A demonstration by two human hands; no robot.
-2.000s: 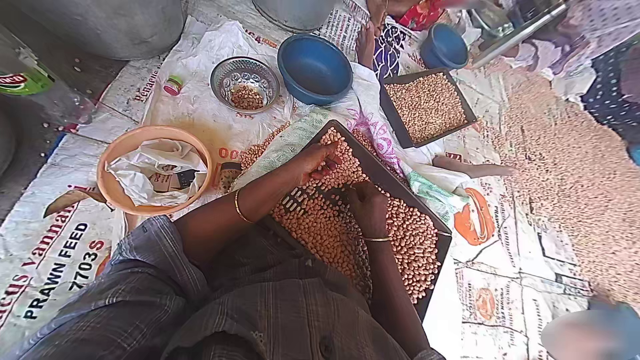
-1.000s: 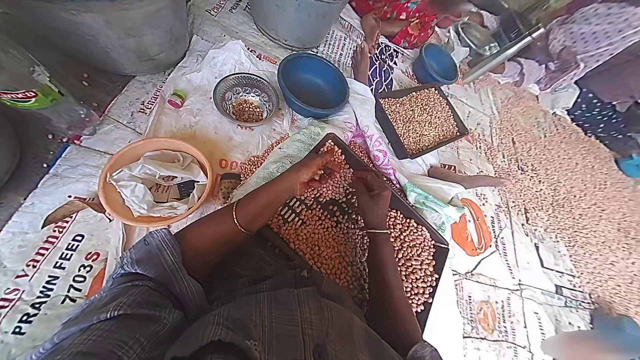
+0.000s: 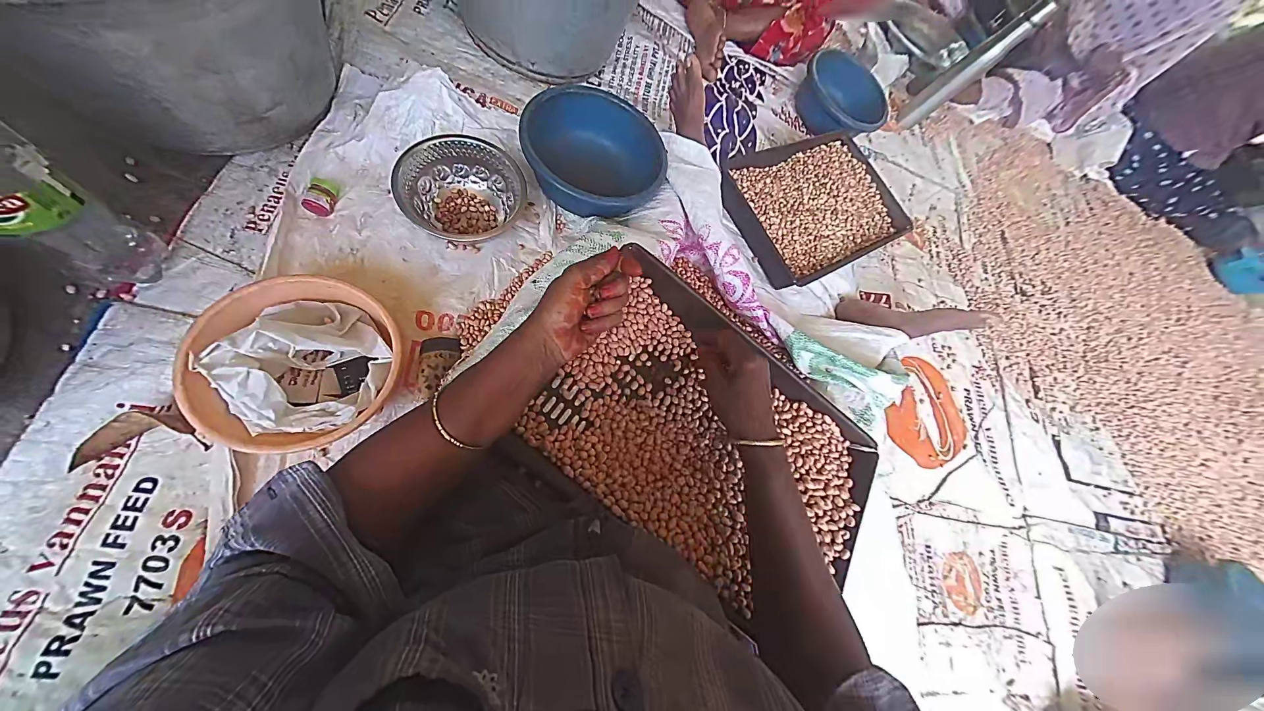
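Note:
A dark sieve tray [image 3: 849, 444] with a slotted bottom lies tilted over my lap, holding many small tan-pink nuts or beans [image 3: 642, 474]. Above its far left corner is my left hand [image 3: 588, 306], palm partly turned up and fingers curled; whether a nut is between them is too small to tell. My right hand [image 3: 733, 370] is low over the nuts near the tray's far right wall, fingers bent and mostly in shadow, so its grasp is hidden. Part of the slotted bottom shows between the hands. More nuts lie on the cloth beyond the tray.
Ahead are a patterned metal bowl [image 3: 459, 188] with some nuts, a blue basin [image 3: 592, 148], and a second dark tray [image 3: 820, 207] of nuts. An orange basin [image 3: 286, 365] with white plastic is at left. Other people's feet and clothing show ahead; nuts spread widely [image 3: 1106, 296] at right.
My right hand has moved slightly toward the far side of the tray since the earliest frame, then back a little. My left hand stays near the far corner, its fingers shifting.

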